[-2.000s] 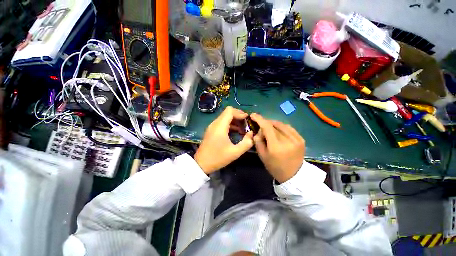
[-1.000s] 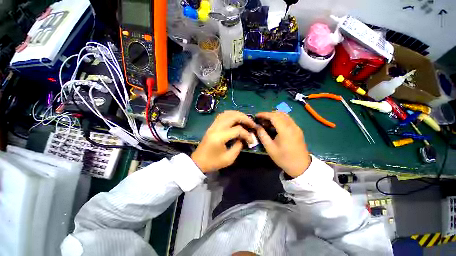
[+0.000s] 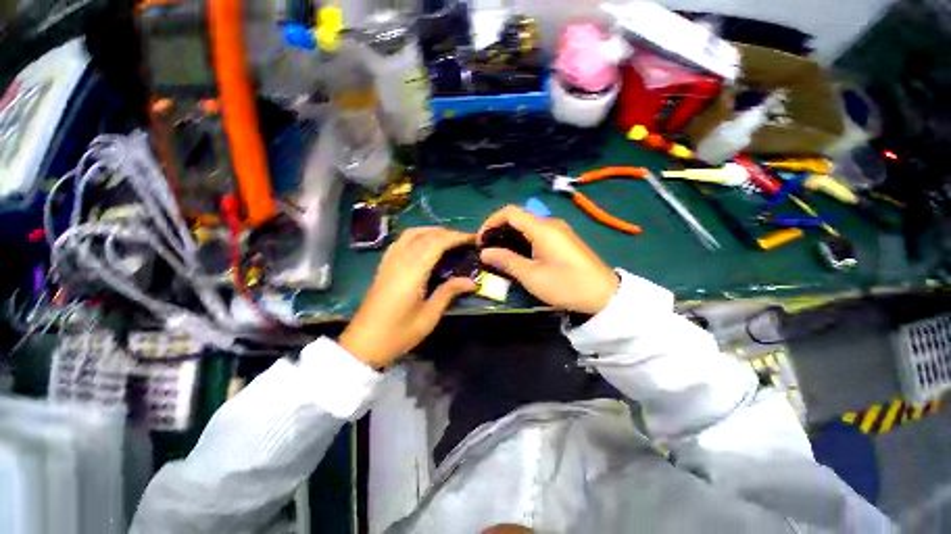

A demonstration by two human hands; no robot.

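My left hand (image 3: 412, 287) and my right hand (image 3: 547, 261) meet near the bench's front edge. My left hand holds a small black watch case (image 3: 455, 268) in its fingers. My right hand holds another small dark part (image 3: 507, 243), mostly hidden by the fingers. A small yellow and white block (image 3: 492, 286) shows between the two hands, below the dark parts. Blur hides how these parts join.
Orange-handled nippers (image 3: 594, 198), tweezers (image 3: 683, 212) and hand screwdrivers (image 3: 730, 177) lie to the right. A blue piece (image 3: 537, 207) is just behind my right hand. A black watch (image 3: 369, 225) lies behind my left hand. Tangled white cables (image 3: 156, 229) and an orange-edged multimeter (image 3: 240, 115) are at left.
The view has swung, so the bench things shift left and blur. Between my hands, the dark parts have come apart a little and the yellow and white block now shows.
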